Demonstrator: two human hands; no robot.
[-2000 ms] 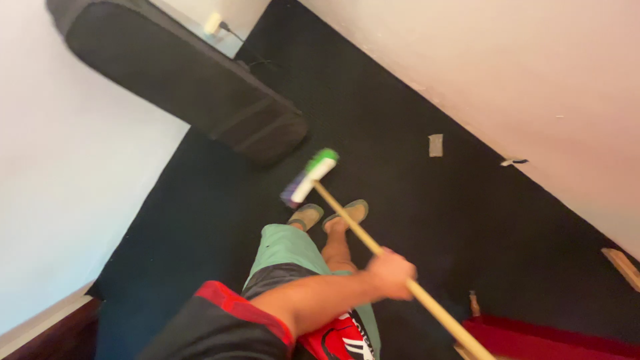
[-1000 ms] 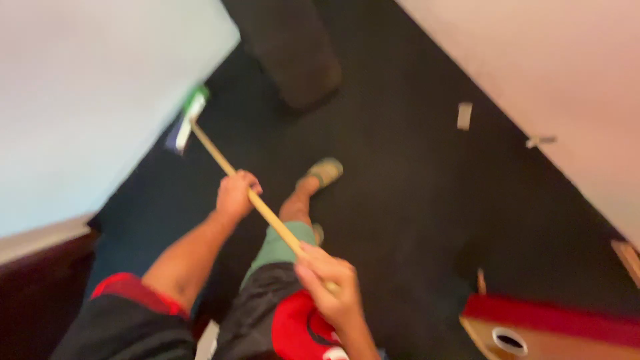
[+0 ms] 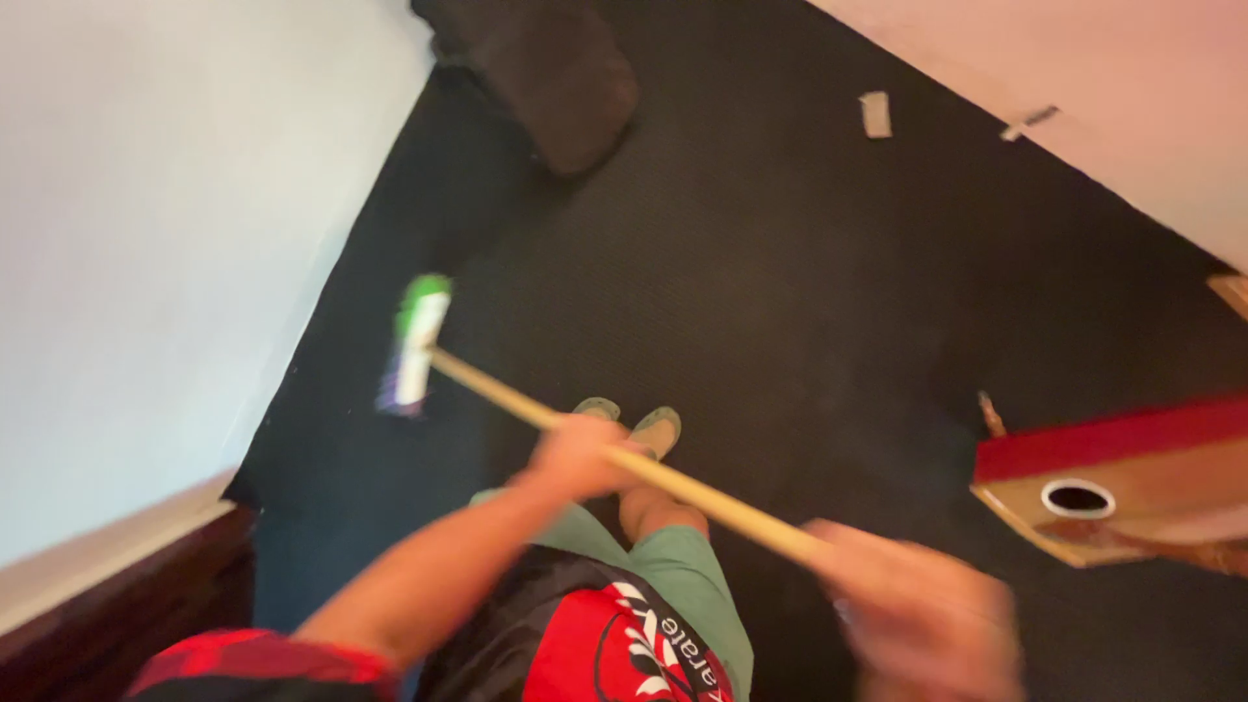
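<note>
A push broom with a wooden handle (image 3: 717,502) and a green, white and purple head (image 3: 419,341) slants across the view, its head over the dark floor left of my feet. My left hand (image 3: 580,456) is closed around the middle of the handle, just in front of my shoes. Farther up the handle, at the lower right, my right hand (image 3: 921,604) grips it and looks blurred. Whether the bristles touch the floor cannot be told.
A dark padded case (image 3: 570,88) lies on the black carpet (image 3: 741,253) at the top. Pale walls stand left and right. Light scraps, one a flat piece (image 3: 876,115), lie near the right wall. A wooden box with a red side (image 3: 1111,439) and a round hole is at the right.
The broom head has moved from near the left wall back toward my feet since one second ago. Two seconds ago it was just beyond my shoes; only one hand showed on the handle then.
</note>
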